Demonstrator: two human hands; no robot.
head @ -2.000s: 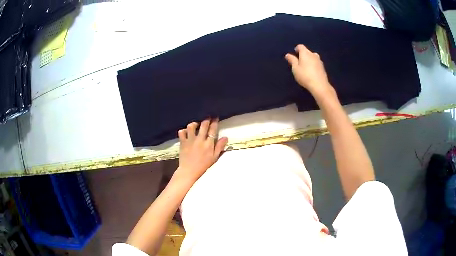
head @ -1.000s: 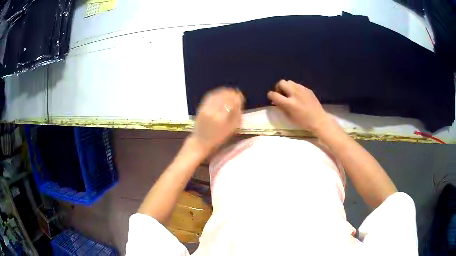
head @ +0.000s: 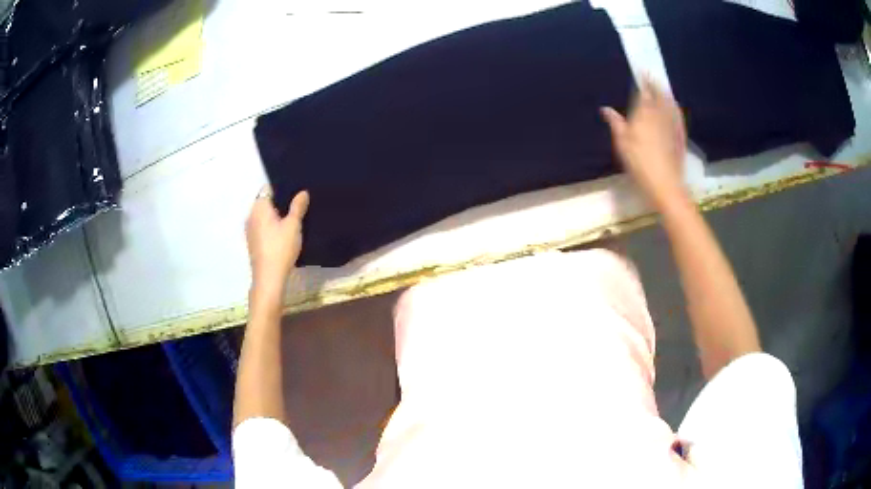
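Note:
A long piece of matt black cloth, trousers or leggings [head: 449, 134], lies flat across the white table in front of me. My left hand [head: 277, 229] is at its left end, with the thumb on top of the cloth and the fingers at or under its edge. My right hand [head: 649, 138] is at its right end, slightly blurred, with the thumb over the cloth. A second black cloth piece [head: 754, 81] lies to the right, with a strip of white table between the two.
Shiny bagged black garments [head: 57, 143] lie at the left. A yellow label sheet [head: 172, 57] is beside them. A short red strip [head: 827, 166] lies near the right table edge [head: 497, 261]. A blue crate [head: 172, 468] stands under the table at left.
The single black expanse now shows as two pieces with a white gap. My left hand has moved left to the cloth's end, and my right hand has moved right to the gap.

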